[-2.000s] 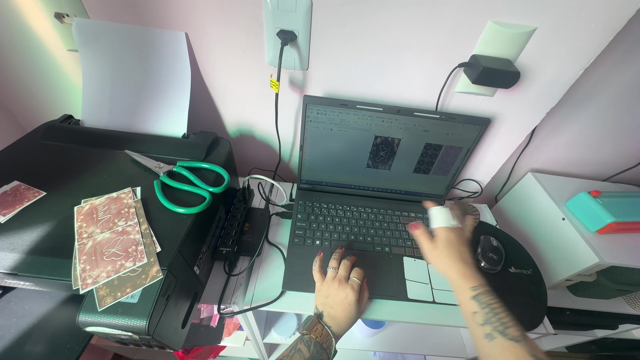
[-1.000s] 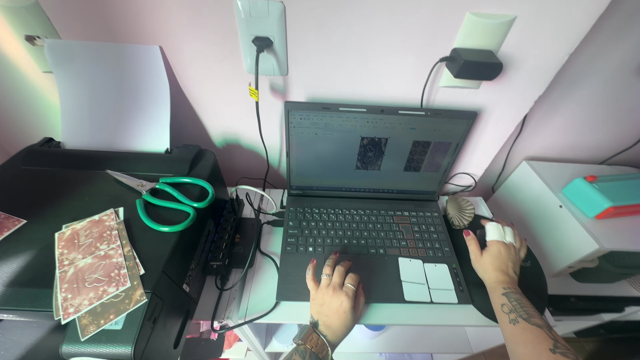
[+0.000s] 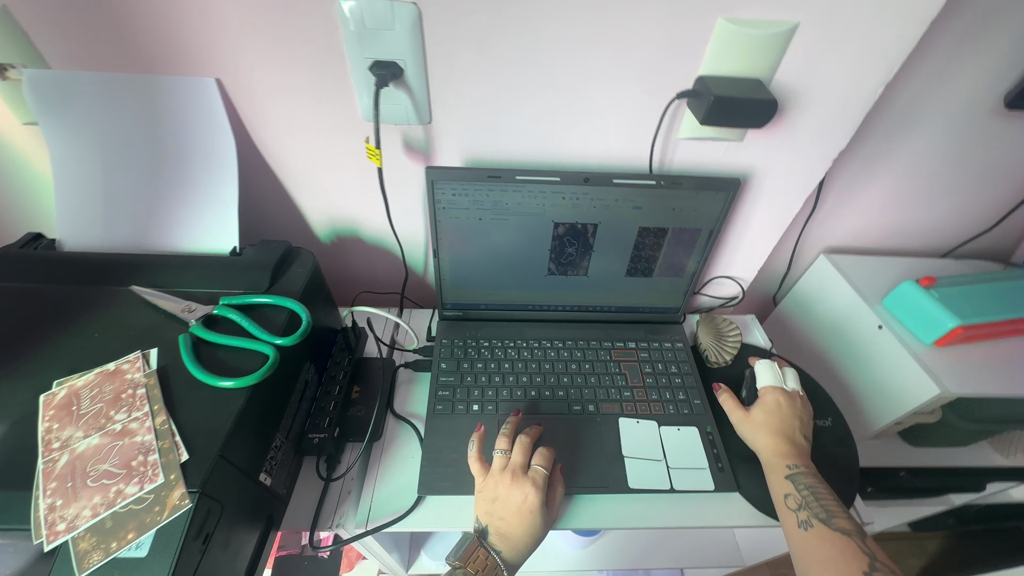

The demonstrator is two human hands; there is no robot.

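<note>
An open laptop (image 3: 560, 376) stands on a white desk, its screen showing a dark picture with a butterfly outline and other pictures beside it. My left hand (image 3: 516, 488) rests on the palm rest and touchpad below the keyboard, fingers spread, holding nothing. On the round black mouse pad (image 3: 836, 456) at the right, my right hand (image 3: 772, 408), with white wraps on its fingers, lies over a dark computer mouse (image 3: 749, 387) that it mostly hides. White cards or stickers (image 3: 642, 440) lie on the laptop's right palm rest.
A black printer (image 3: 88, 320) at the left holds white paper (image 3: 144, 160), with green-handled scissors (image 3: 240, 340) and printed cards (image 3: 104, 456) on top. Cables and a black USB hub (image 3: 330, 408) run beside the laptop. A seashell (image 3: 718, 340) sits near the mouse pad; a white cabinet (image 3: 864, 344) stands right.
My right hand has moved from above the laptop's right side to the mouse on the pad. My left hand has stayed on the laptop's palm rest.
</note>
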